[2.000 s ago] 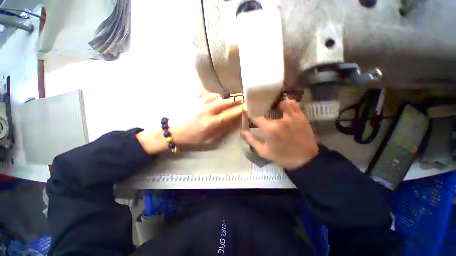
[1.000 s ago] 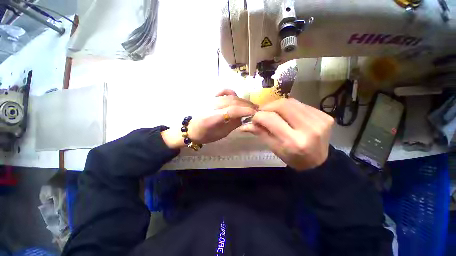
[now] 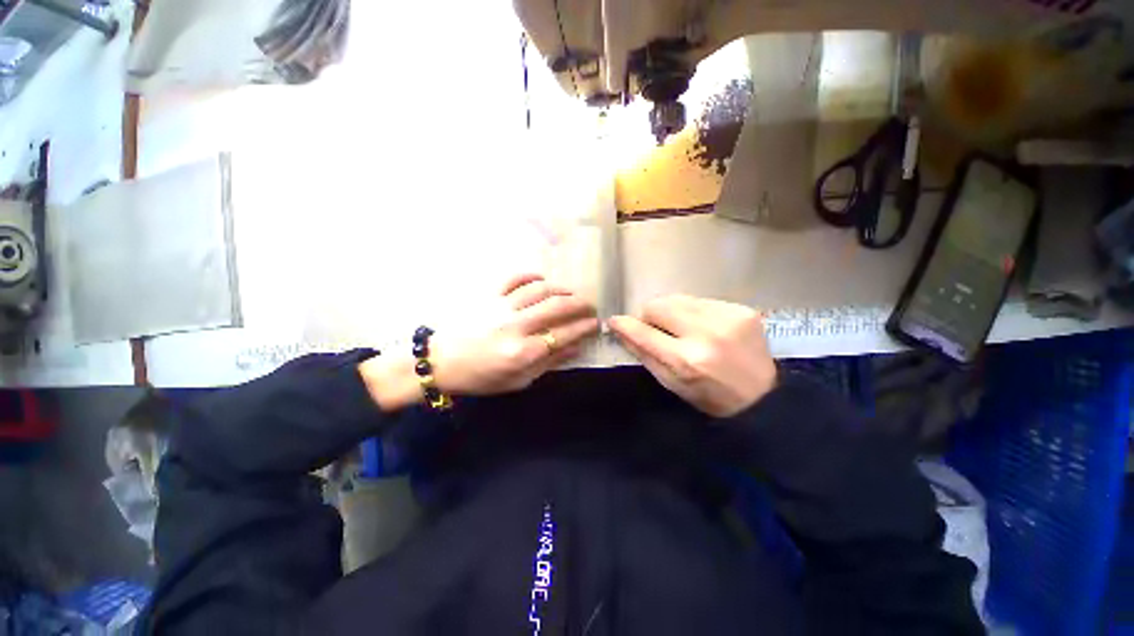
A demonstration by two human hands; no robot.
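Note:
A pale grey-beige fabric panel lies on the white table in front of the needle area, washed out by glare at its left. Its folded edge runs from near the needle toward the table's front edge. My left hand lies flat on the panel, left of the fold, fingers near the front edge. My right hand pinches the near end of the fold between fingertips, close to my left fingertips. The presser foot area of the sewing machine is beyond both hands, above the yellow-orange needle plate.
Black scissors, a smartphone and grey cloth pieces lie at right. A grey strip lies beside the plate. A single panel lies at left, a fanned stack upper left. A blue crate is below right.
Both hands have moved toward me from the needle area to the table's front edge. The fold is now visible. The view has shifted, and the machine head sits higher in it.

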